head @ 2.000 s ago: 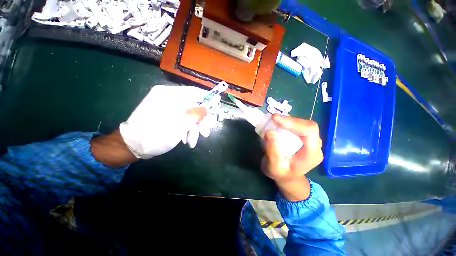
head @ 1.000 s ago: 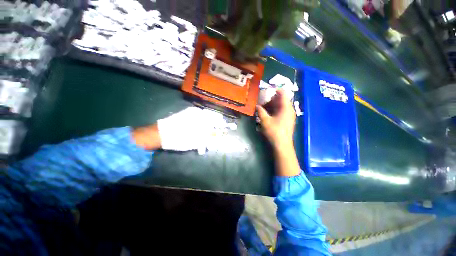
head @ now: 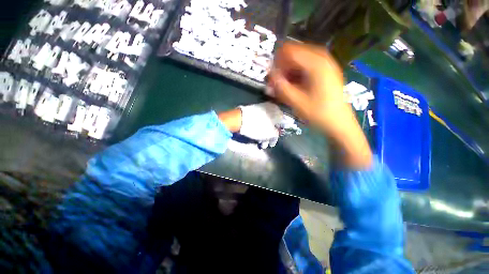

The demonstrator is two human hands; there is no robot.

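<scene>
My left hand (head: 261, 124), in a white glove, is low over the mat at the centre. Small white plastic parts (head: 289, 126) show at its fingertips. My right hand (head: 308, 80), bare and blurred, is raised at the right edge of the dark loose-parts tray (head: 214, 68), which is heaped with white parts (head: 225, 40). Whether its curled fingers hold anything cannot be told. The right hand and forearm hide the orange press base. The dark olive-green press head (head: 370, 32) shows blurred behind it.
A blue tray (head: 402, 181) at the right has white and silvery pieces (head: 407, 103) at its far end. A crumpled white wipe (head: 358, 94) lies left of it. Pocketed trays with rows of white parts (head: 69, 67) are at far left. The dark green mat (head: 177, 88) spans the bench.
The view has swung left. My right hand has let go of the glue bottle it held earlier and moved from beside the orange base to the loose-parts tray. My left hand stays low with white parts.
</scene>
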